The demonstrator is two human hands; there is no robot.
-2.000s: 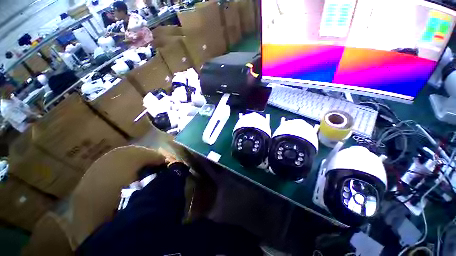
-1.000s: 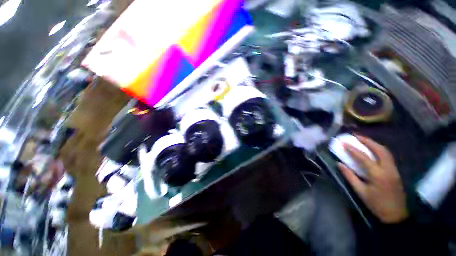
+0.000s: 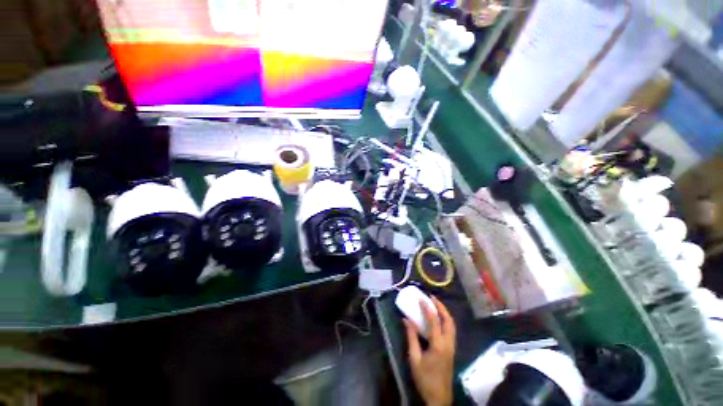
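My right hand [image 3: 434, 357] rests on the white computer mouse [image 3: 415, 308], fingers over its right side, on the dark bench surface. My left hand is not in view. Three white-capped dome cameras with black balls stand in a row: a left one [image 3: 155, 238], a middle one [image 3: 242, 222] and a right one [image 3: 334, 226]. The large monitor [image 3: 238, 63] behind them shows a split picture with orange, magenta and blue bands. The white keyboard [image 3: 238, 145] lies below it.
A yellow tape roll [image 3: 292, 165] stands by the keyboard. A flat yellow ring roll [image 3: 434, 267] lies near the mouse. A grey open metal box [image 3: 507, 262] is to the right. More cameras [image 3: 535, 381] lie at bottom right. A white loop-shaped bracket [image 3: 67, 230] is at left. Cables tangle behind the cameras.
The view has swung right and levelled, so the metal box and right-hand cameras show more fully. The right hand, out of view two seconds ago, is on the mouse one second ago and now.
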